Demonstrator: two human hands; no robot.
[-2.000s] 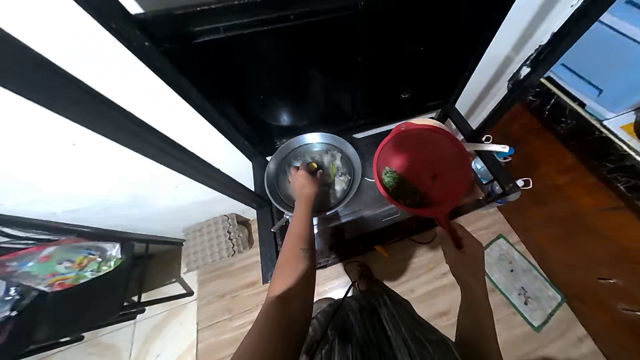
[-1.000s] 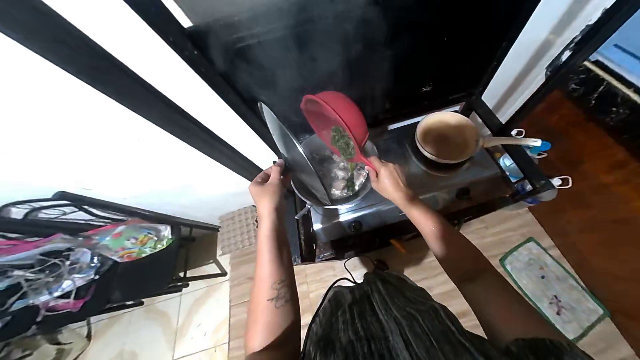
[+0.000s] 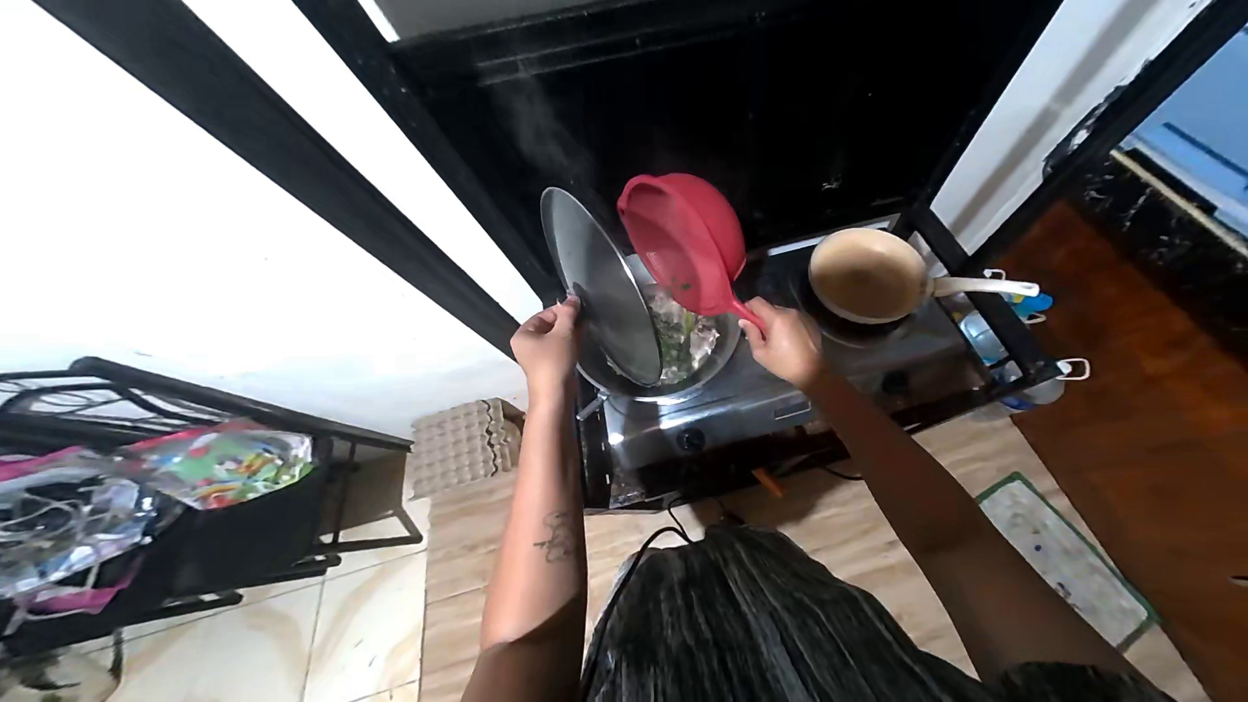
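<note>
My left hand (image 3: 548,341) holds a round metal lid (image 3: 603,292) by its knob, tilted steeply over the left side of a metal pan (image 3: 697,385). Inside the pan, pale pieces and green leaves (image 3: 673,346) show; the lid hides the rest. My right hand (image 3: 785,341) grips the handle of a red plastic strainer (image 3: 707,229), tipped on its side above the pan. A few green leaf bits cling inside its rim. Thin steam rises behind the lid.
A cream frying pan (image 3: 868,276) sits on the right burner of the steel gas stove (image 3: 751,419). Black metal posts flank the stove. Egg trays (image 3: 463,448) stand on the floor at left, near a black rack (image 3: 224,546) with plastic bags. A mat (image 3: 1068,561) lies at right.
Since two seconds ago my left hand has left the pan's inside and taken the lid. The strainer has moved left over the pan and tipped; its clump of leaves is now largely in the pan.
</note>
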